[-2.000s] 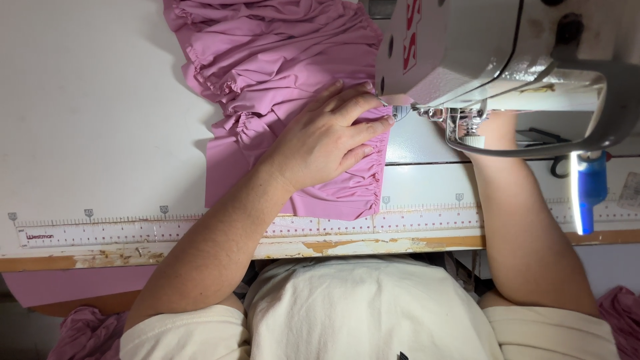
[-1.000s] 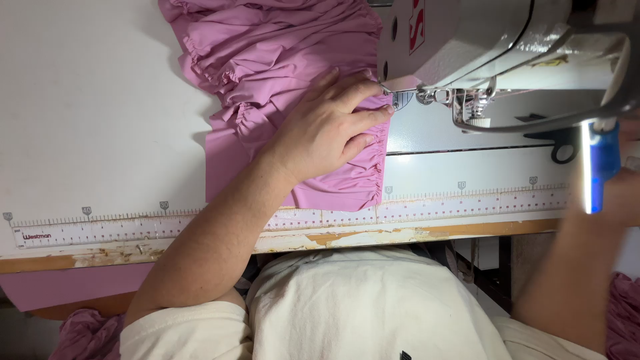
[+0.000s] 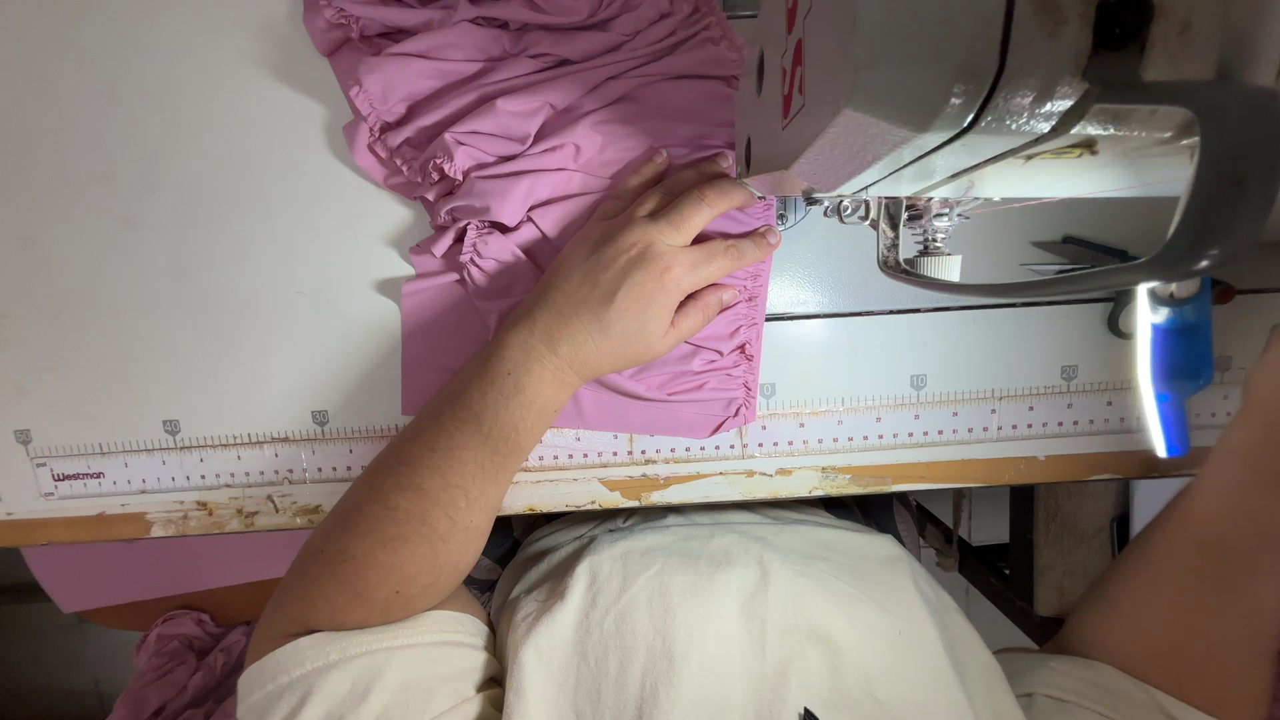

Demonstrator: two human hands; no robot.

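Note:
Gathered pink fabric point(image 3: 560, 110) lies on the white sewing table, its shirred right edge running to the presser foot area of a sewing machine point(image 3: 880, 90). My left hand point(image 3: 660, 260) rests flat on this fabric with fingers apart, two fingertips at the gathered edge beside the needle plate point(image 3: 791, 212). The hand presses on the cloth without gripping it. Of my right arm only the forearm shows at the right edge; the right hand is out of the frame.
A ruler tape point(image 3: 620, 450) runs along the worn front table edge. Dark-handled scissors point(image 3: 1085, 255) lie behind the machine's grey guard point(image 3: 1060, 285). A blue lamp or tool point(image 3: 1182, 350) with a bright strip stands at the right. More pink fabric point(image 3: 185, 665) hangs below the table at left.
My right hand was behind the machine head, then moved out past the blue object, and is now beyond the right edge. My left hand has stayed on the fabric.

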